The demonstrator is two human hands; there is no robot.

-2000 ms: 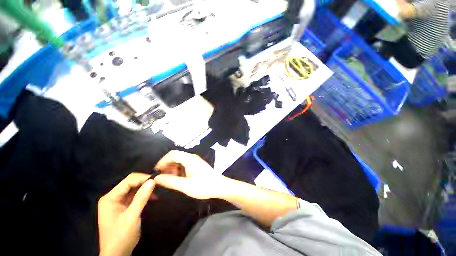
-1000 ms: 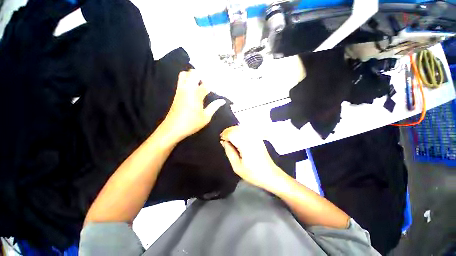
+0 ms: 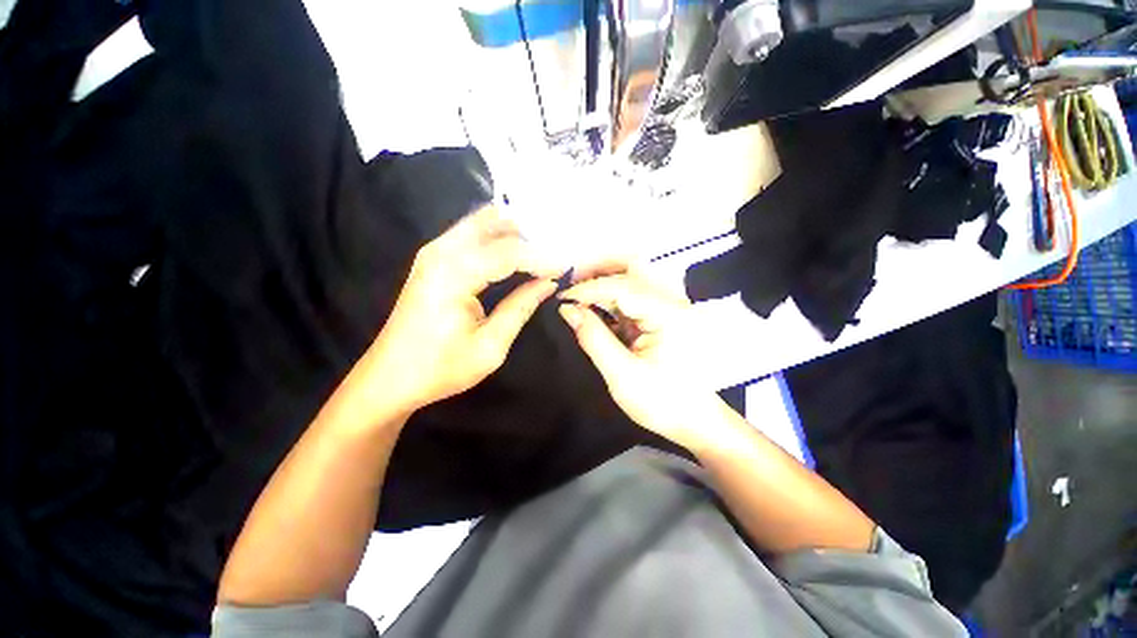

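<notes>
A large black garment body [image 3: 287, 274] is heaped at the left and runs under both hands. My left hand [image 3: 461, 305] pinches the garment's edge between thumb and fingers. My right hand [image 3: 642, 355] pinches the same edge just to the right, the fingertips of both hands nearly touching. A small dark bit of cloth shows between them. The sewing machine's needle area [image 3: 611, 137] is just beyond the fingertips, blurred by glare. Small black cut pieces [image 3: 810, 224] lie on the white table to the right.
An orange cord [image 3: 1070, 224] and a yellow-green coil [image 3: 1089, 140] lie at the table's right end, beside a thin dark tool [image 3: 1042, 193]. Black cloth [image 3: 910, 424] hangs below the table edge over a blue-rimmed crate. A blue crate [image 3: 1079, 327] stands at the far right.
Since one second ago, my hands have come together at the garment's edge, both now pinching it. Earlier, they were apart. The view has shifted slightly.
</notes>
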